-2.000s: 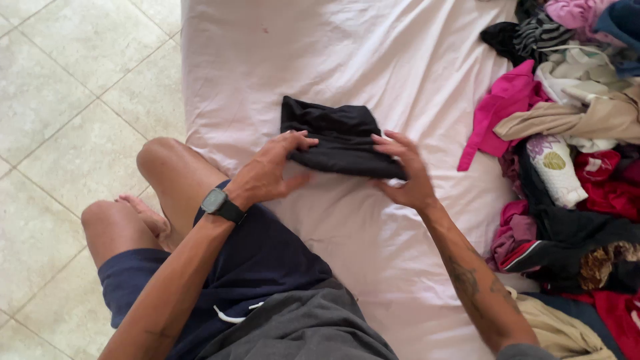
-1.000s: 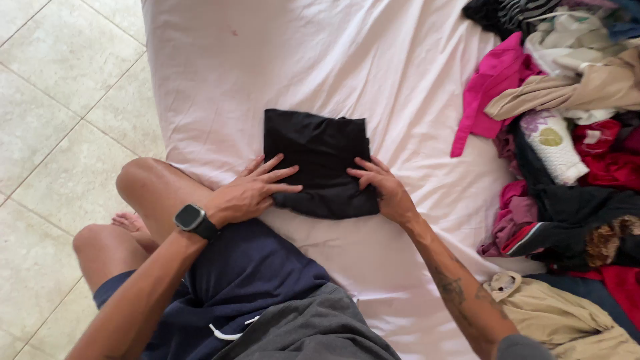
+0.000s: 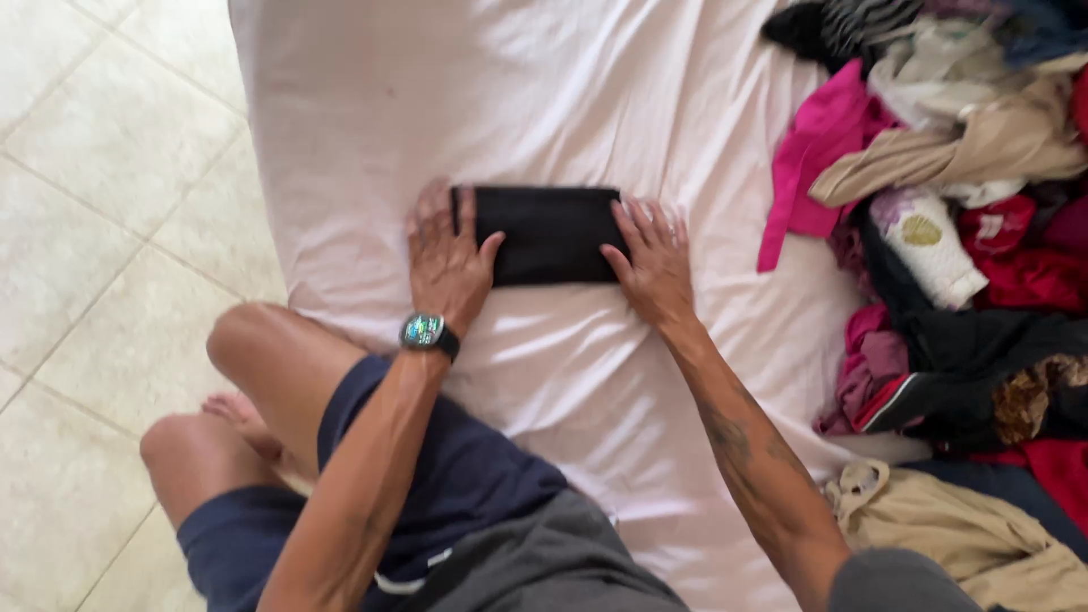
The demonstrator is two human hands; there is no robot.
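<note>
A black cloth garment (image 3: 552,236), folded into a flat rectangle, lies on the pale pink bed sheet (image 3: 544,374). My left hand (image 3: 450,255) rests flat over its left edge, fingers apart and thumb on the cloth; a watch is on that wrist. At the right edge lies my right hand (image 3: 654,255), its fingers spread and its thumb and fingertips touching the cloth. Neither hand grips the garment. Motion blurs the fingers a little.
A heap of mixed clothes covers the right side of the bed, with a bright pink garment (image 3: 803,170), a beige cloth (image 3: 960,153) and khaki trousers (image 3: 960,535). The bed's left edge borders a tiled floor (image 3: 110,212). My bent legs are at lower left.
The black garment was a taller, nearly square piece one second ago and is now a narrower folded rectangle. My hands have moved from its lower sides to flat on its left and right edges.
</note>
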